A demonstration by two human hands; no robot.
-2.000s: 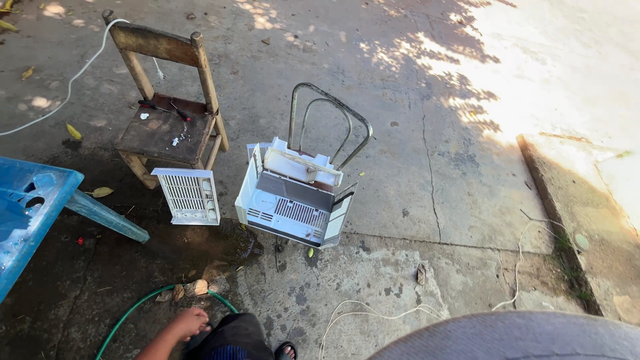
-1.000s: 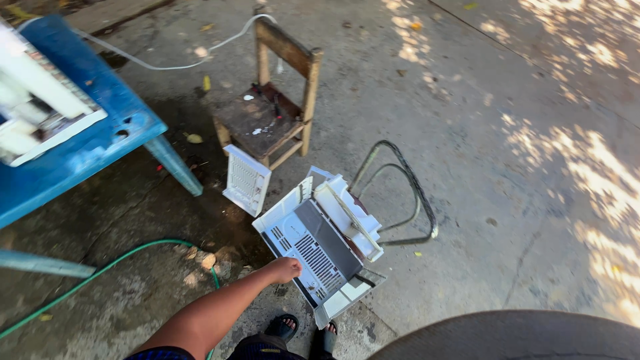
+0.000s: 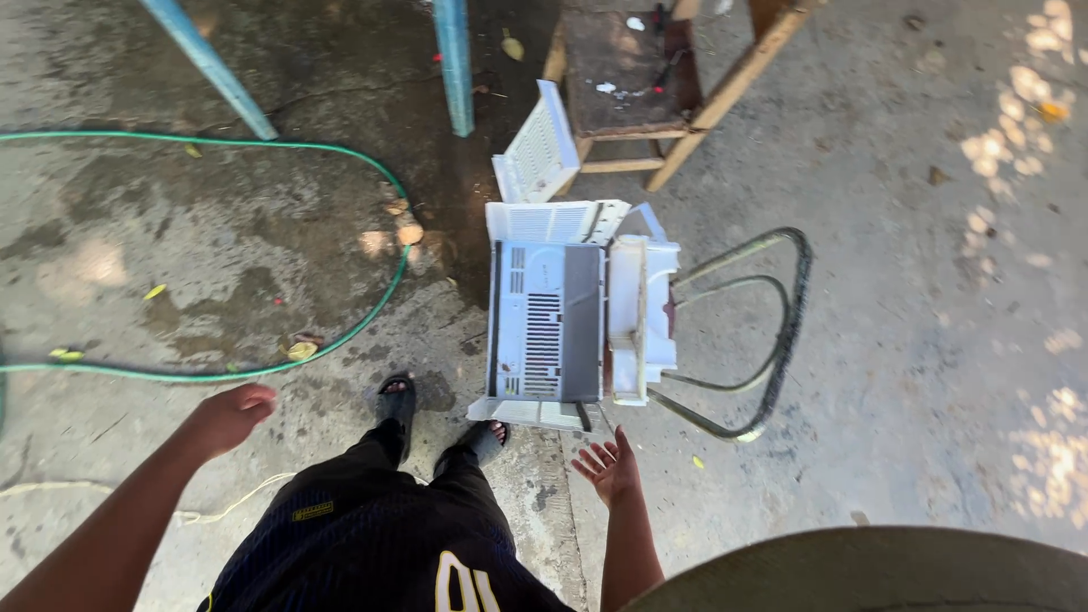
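My left hand point(image 3: 228, 421) hangs over the concrete at the left, its fingers loosely bent and nothing visible in it. Just below the near corner of a white slotted plastic casing point(image 3: 531, 340), my right hand point(image 3: 610, 467) is held with its fingers spread and empty. The casing has a dark grey panel and vented side flaps, and it rests on a metal-framed chair point(image 3: 795, 319). Another white moulded plastic part point(image 3: 629, 314) lies against the casing on the chair's back side. A white louvred panel point(image 3: 537, 149) leans near the wooden chair.
A wooden chair point(image 3: 633, 76) with small tools on its seat stands at the top. Blue table legs point(image 3: 455, 68) are at upper left. A green hose point(image 3: 382, 297) loops over the wet concrete, and a pale cord point(image 3: 221, 510) lies near my legs. A dark curved edge point(image 3: 892, 569) fills the lower right.
The view has swung round strongly. Both my hands are now in sight, where one showed before. The hand that was over the slotted casing a second ago is no longer over it.
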